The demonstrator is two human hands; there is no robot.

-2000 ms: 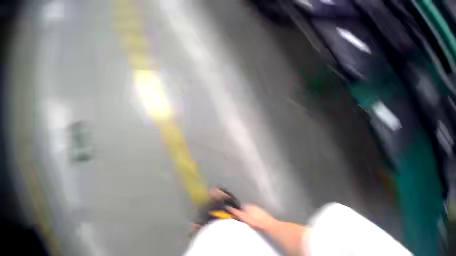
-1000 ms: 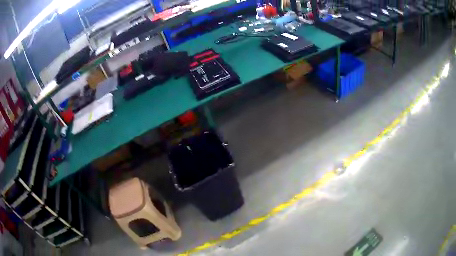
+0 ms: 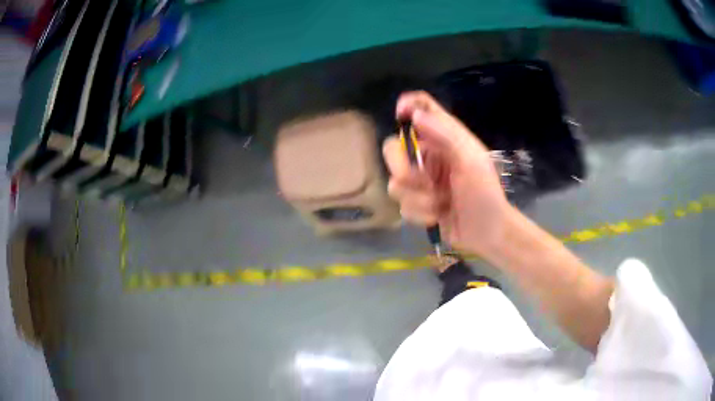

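My right hand [image 3: 447,172] is raised in front of me, bare and slightly blurred. Its fingers are closed around a thin yellow and black screwdriver [image 3: 408,145]. The tool's upper part shows between thumb and fingers. A dark lower end with a thin tip shows below the hand, pointing down. The hand is in the air and touches no bench. I see no left hand that I can make out.
A green bench [image 3: 313,35] crosses the top. Below it are a beige stool [image 3: 325,157] and a black bin [image 3: 541,117], partly behind my hand. A slotted rack [image 3: 86,149] stands at the left. A yellow line [image 3: 306,272] crosses the grey floor. A black and yellow item [image 3: 464,282], unclear, is beside my white garment.
The view has swung down and closer to the stool and bin, and the bench has moved to the top. My right hand with the screwdriver has come into view since one second ago.
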